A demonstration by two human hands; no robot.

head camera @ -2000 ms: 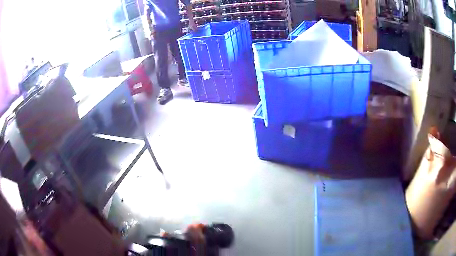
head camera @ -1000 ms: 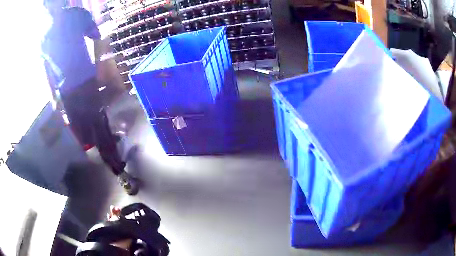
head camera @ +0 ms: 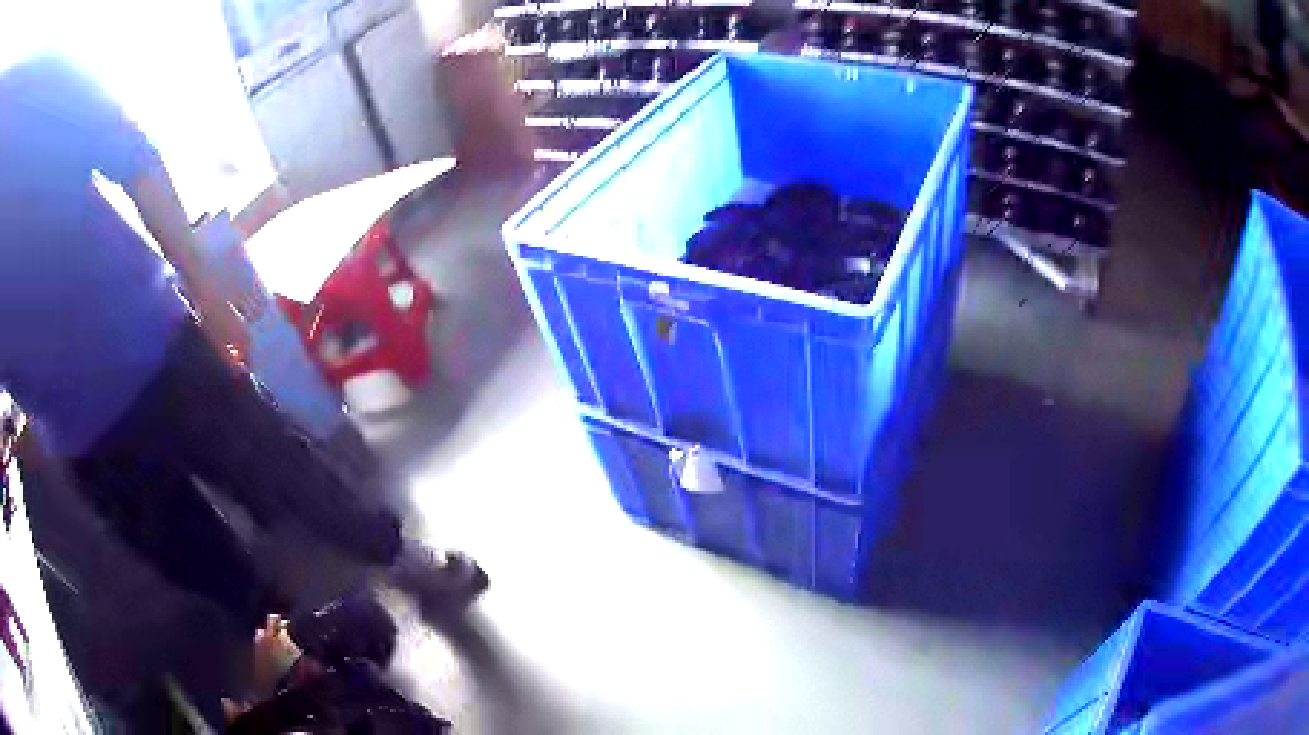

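Observation:
A dark, blurred cluster [head camera: 338, 668] with small skin-coloured patches at its left side shows at the bottom left. I cannot tell whether these are fingers of my left hand, or what the dark thing is. My right hand is not in view. In front of me stands a tall blue crate [head camera: 747, 381] on top of another blue crate [head camera: 732, 510]. The upper crate is open and holds dark parts [head camera: 797, 237] in a heap. A pale tag [head camera: 696, 470] hangs near the seam between the two crates.
A person in blue [head camera: 86, 273] with dark trousers stands close on the left. Behind them is a red object [head camera: 381, 323] beside a white sheet [head camera: 338, 223]. Racks [head camera: 1041, 137] with rows of dark items stand behind the crates. More blue crates [head camera: 1263, 431] stand at the right edge.
The stacked crates look larger and closer, and the dark parts inside now show. The crate with the white sheet has left the view at the right. The person in blue appears nearer.

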